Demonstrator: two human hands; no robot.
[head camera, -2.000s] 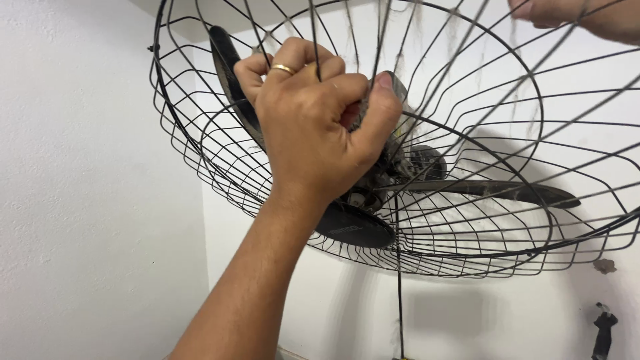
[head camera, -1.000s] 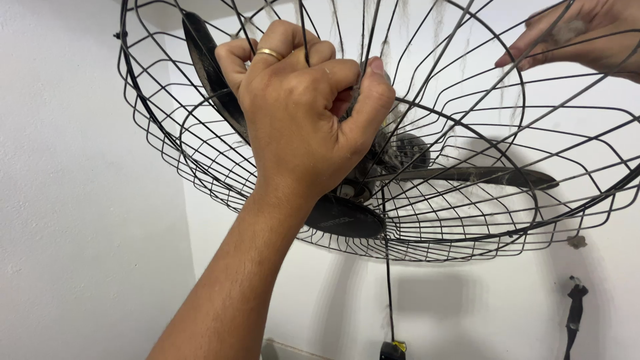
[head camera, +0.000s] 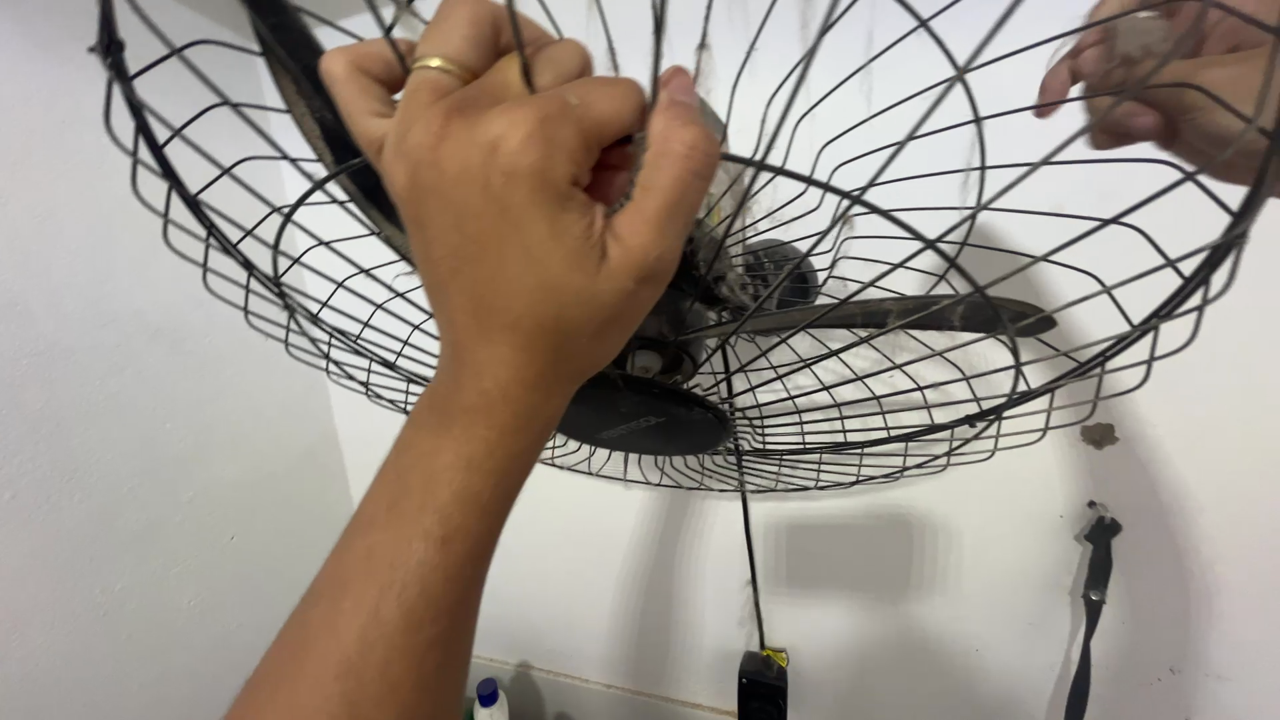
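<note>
A black wire fan guard (head camera: 968, 420) spans the upper view, with grey dust clinging to its wires. My left hand (head camera: 530, 190), a gold-coloured ring on one finger, is closed around wires of the guard near its middle. At the upper right my right hand (head camera: 1180, 90) is seen through the wires, fingers curled, with a pale grey tuft that looks like dust at its fingers. Behind the wires are a dusty black fan blade (head camera: 900, 316), another blade (head camera: 325, 130) at the left, and the motor housing (head camera: 780, 275). A dark oval badge (head camera: 645, 415) sits below my left hand.
A black cord (head camera: 750, 560) runs down to a black control box (head camera: 763, 685) on the white wall. A black strap (head camera: 1098, 570) hangs from a hook at the right. A bottle with a blue cap (head camera: 488, 692) stands at the bottom, by a ledge.
My right hand, partly cut off at the top right edge two seconds ago, shows more fully and has its fingers more curled. My left hand keeps its hold on the guard.
</note>
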